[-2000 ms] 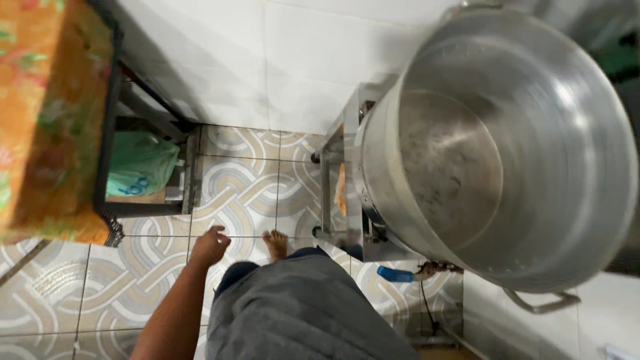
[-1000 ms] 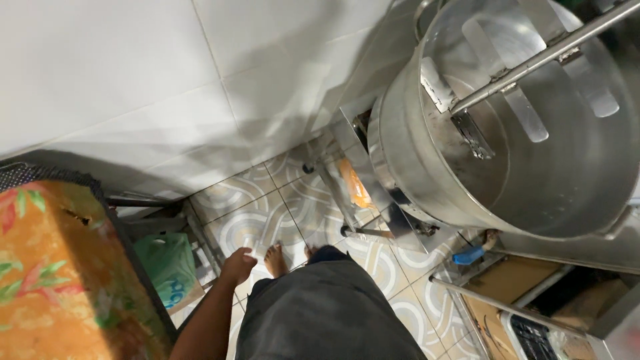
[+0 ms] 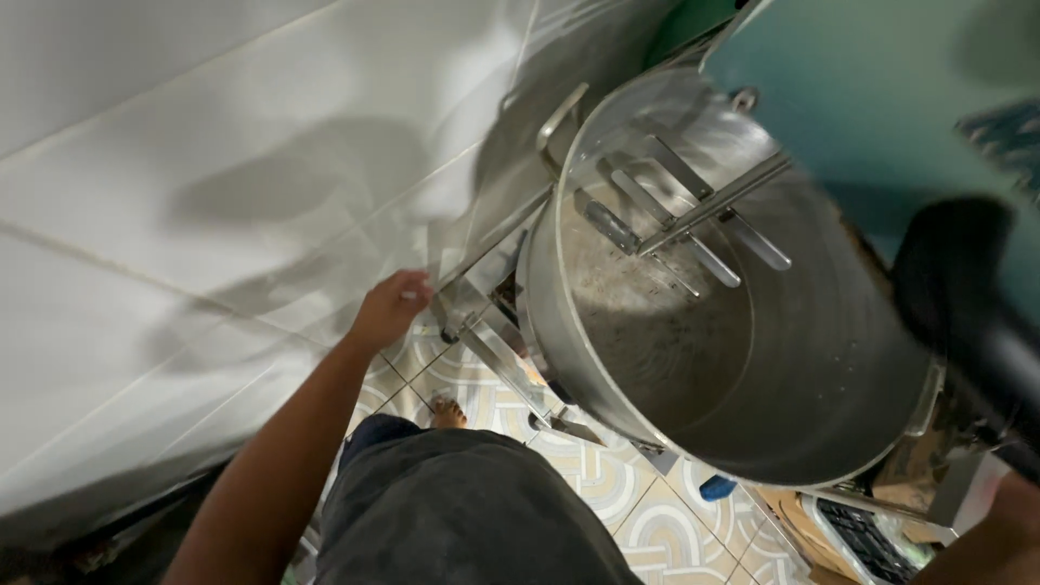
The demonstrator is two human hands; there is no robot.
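My left hand (image 3: 395, 309) hangs in the air beside the tiled wall, left of a large metal pot (image 3: 662, 422); its fingers are loosely curled with nothing seen in them. A metal shaft with flat paddles (image 3: 715, 203) reaches down into the pot, whose bottom looks wet. My right hand (image 3: 1020, 504) is at the lower right edge, mostly cut off and blurred. Near it a blurred black object (image 3: 959, 284) rises over the pot's right rim; whether my fingers close on it is unclear.
The pot sits on a metal stand (image 3: 504, 366) with casters. White wall tiles (image 3: 244, 162) are close at the left. A teal surface (image 3: 877, 106) is behind the pot. At the lower right are a black tray (image 3: 865, 536) and a blue object (image 3: 717, 487) near the patterned floor (image 3: 634, 496).
The view has turned and moved closer to the pot and wall. The black object and my right hand have come into view at the right. The paddle shaft, absent two seconds ago, shows inside the pot.
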